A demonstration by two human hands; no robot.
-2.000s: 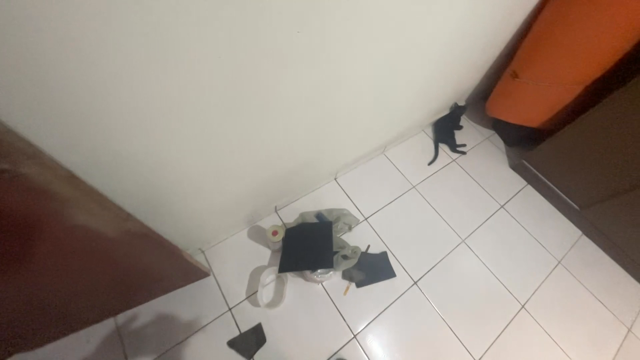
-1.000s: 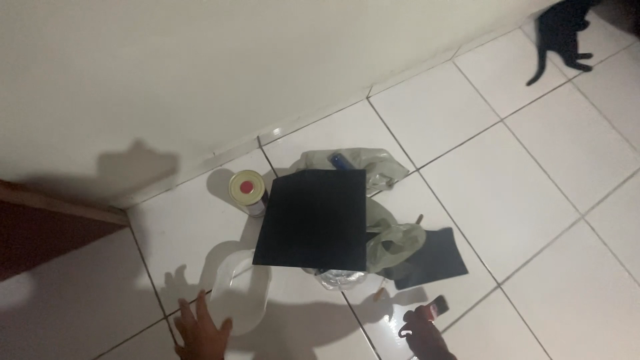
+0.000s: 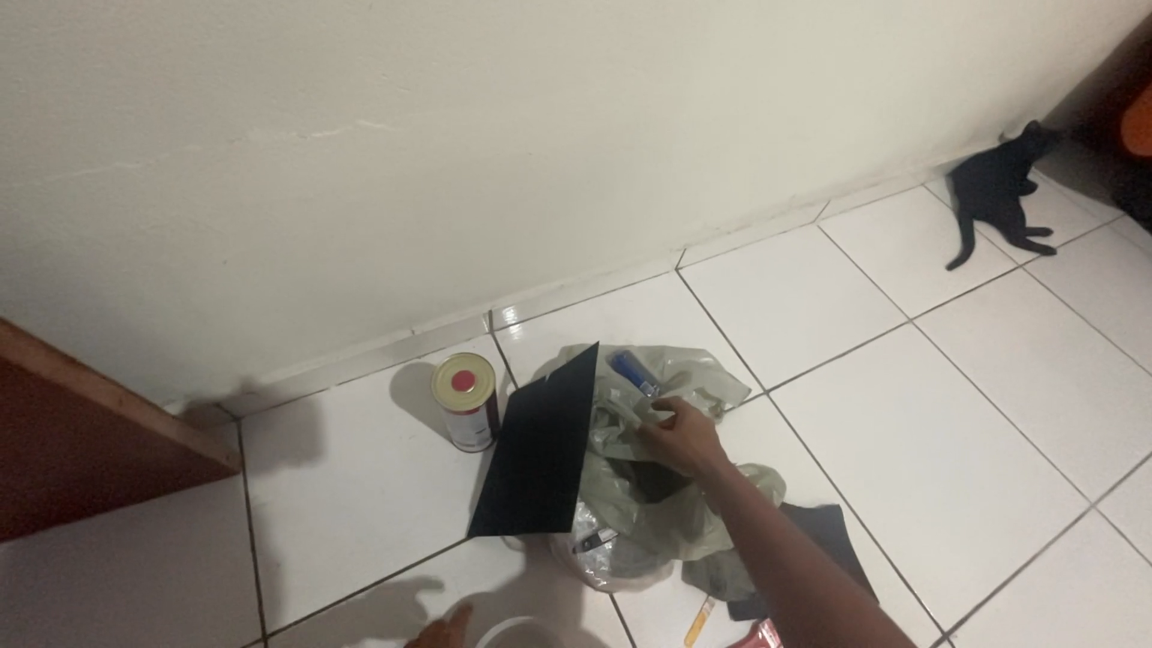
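My right hand [image 3: 686, 438] is at a grey-green plastic bag [image 3: 666, 517], its fingertips touching or pinching the film; the exact grip cannot be made out. Just above it, a blue-handled tool [image 3: 634, 373] lies on the bag. A black sheet [image 3: 543, 450] stands tilted against the bag's left side. My left hand [image 3: 441, 632], partly cut off at the bottom edge, is beside a white plastic container [image 3: 519, 634]; it appears to hold nothing. Left of the sheet stands a metal can [image 3: 465, 402] with a red cap.
A second dark sheet [image 3: 832, 540], a yellow-handled tool [image 3: 699, 621] and a red-handled brush [image 3: 761, 635] lie at the lower right. A clear plastic-wrapped item [image 3: 612, 558] is below the bag. A black cat [image 3: 994, 193] is by the wall; a brown door [image 3: 108, 441] is at left.
The black sheet, flat over the bag before, now tilts to the left. My right hand has moved up to the bag; the red-handled brush it held a second ago now lies on the floor.
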